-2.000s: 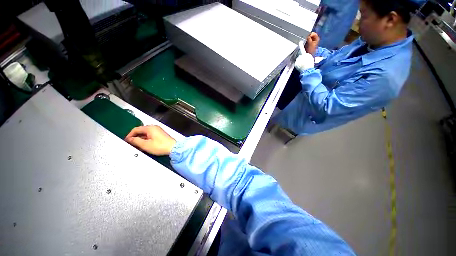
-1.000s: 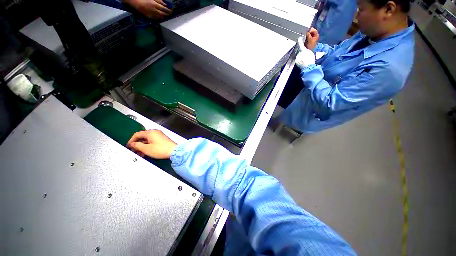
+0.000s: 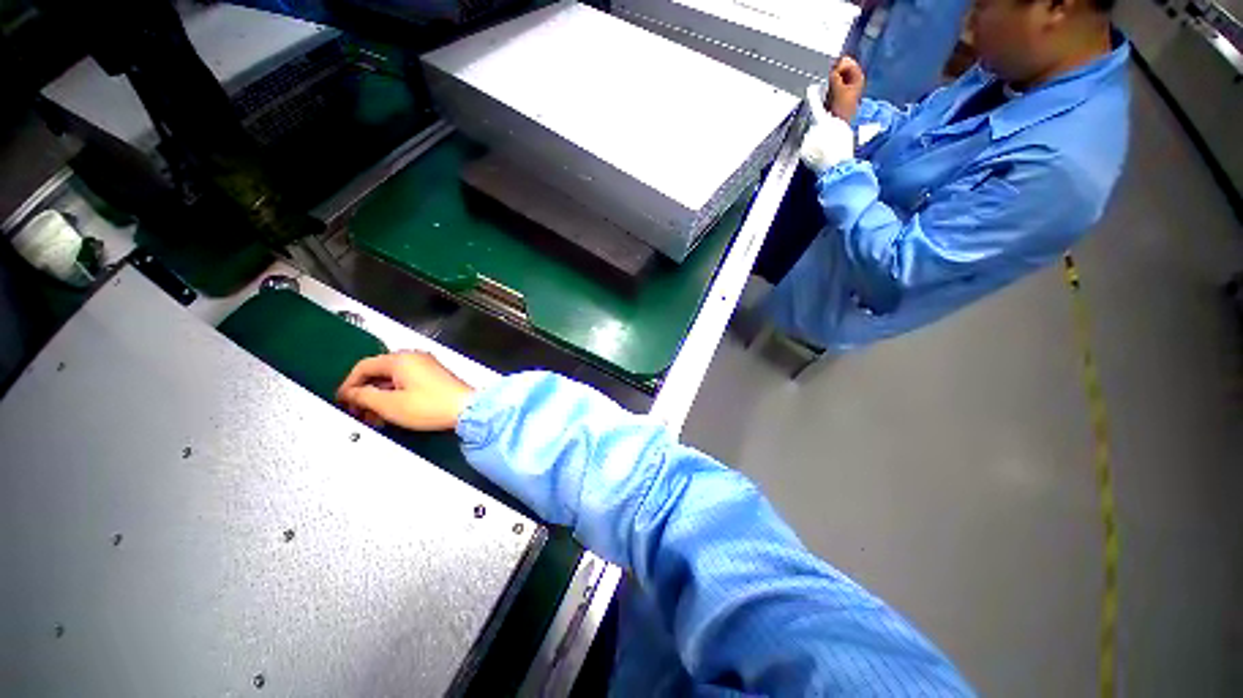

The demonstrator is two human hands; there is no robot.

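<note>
A large silver-grey server chassis (image 3: 232, 505) with small screws in its flat top fills the lower left. My bare right hand (image 3: 405, 391), in a blue sleeve, reaches in from the lower right. It is at the far edge of this chassis, above the green pallet (image 3: 293, 341). Its fingers are bent and their tips are partly hidden, so I cannot tell whether they grip the edge or something small. My left hand is out of the picture.
Another chassis (image 3: 627, 109) sits on a dark block (image 3: 559, 211) on a green pallet (image 3: 600, 321) ahead. A person in a blue smock (image 3: 968, 205) stands beyond the metal side rail (image 3: 736, 273). A black post (image 3: 184, 123) and a small white item (image 3: 55, 246) are at upper left.
The view has shifted slightly. My right hand stays at the chassis edge with little change. Another person's hand, seen at the top one second ago, no longer shows there.
</note>
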